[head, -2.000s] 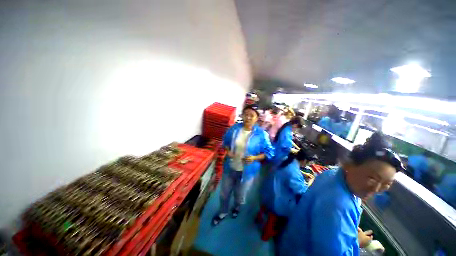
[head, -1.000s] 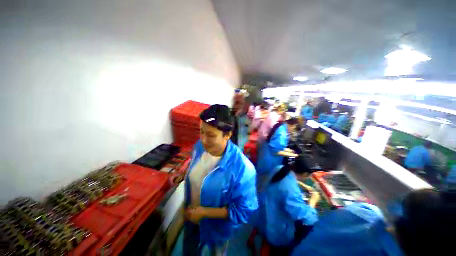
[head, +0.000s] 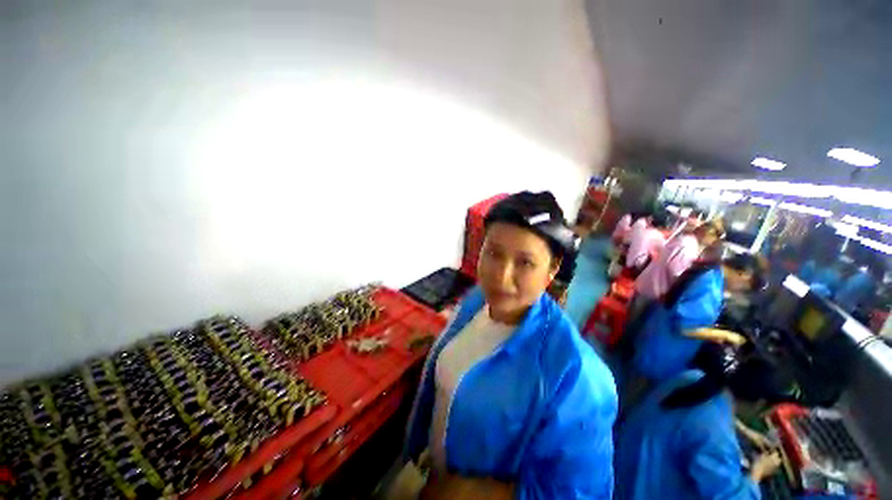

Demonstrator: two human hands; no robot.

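Neither of my hands is in view. Nearest in front of me on the left, red trays [head: 367, 376] are stacked along the white wall. Dense rows of small dark pieces with yellowish parts [head: 147, 400] cover the trays at the left; they are too blurred to name. A smaller group of like pieces [head: 323, 322] stands farther back. A small pale loose item [head: 367, 345] lies on the bare red surface. A black flat tray [head: 437, 288] lies at the far end of the red trays.
A person in a blue coat [head: 548, 400] stands close ahead, beside the trays. Workers in blue coats [head: 685, 430] and pink coats [head: 670, 264] sit along the line at the right. A red tray [head: 826, 449] lies on their bench. Blue aisle floor [head: 587, 283] shows behind.
The view has turned and moved nearer the red trays. The standing person in blue is now much closer and larger. The seated worker nearest at the right has left the view.
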